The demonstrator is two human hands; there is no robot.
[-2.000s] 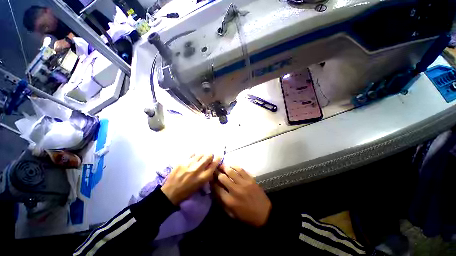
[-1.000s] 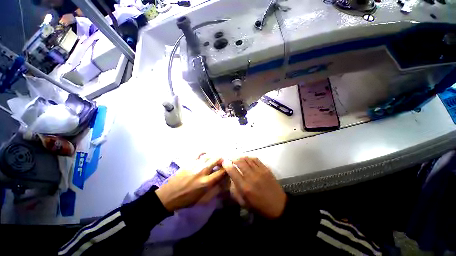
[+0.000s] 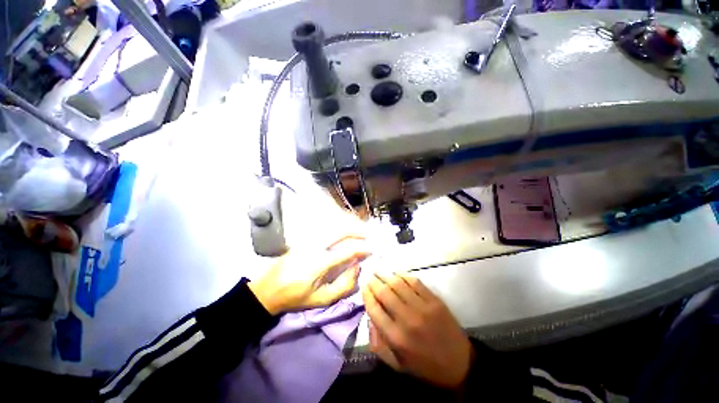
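A light-purple fabric piece (image 3: 293, 356) hangs from my hands over the table's front edge. My left hand (image 3: 319, 275) is closed on its upper edge, just in front of the presser foot and needle (image 3: 403, 223). My right hand (image 3: 411, 324) is beside it, fingers bent on the fabric's right end. The fingertips almost meet and are bleached by the lamp, so the held edge is hard to make out. The white sewing machine head (image 3: 489, 110) spans the top.
The machine lamp (image 3: 268, 224) stands left of the needle. A smartphone (image 3: 527, 209) and dark snips (image 3: 465, 201) lie under the machine arm. A blue printed label (image 3: 98, 268) and crumpled whitish bags (image 3: 55, 181) are at the left. A red bobbin (image 3: 667, 36) sits on the head top.
The view has moved closer to the machine. Both hands, holding the fabric, have moved up close to the presser foot. The purple piece now hangs more spread out below them.
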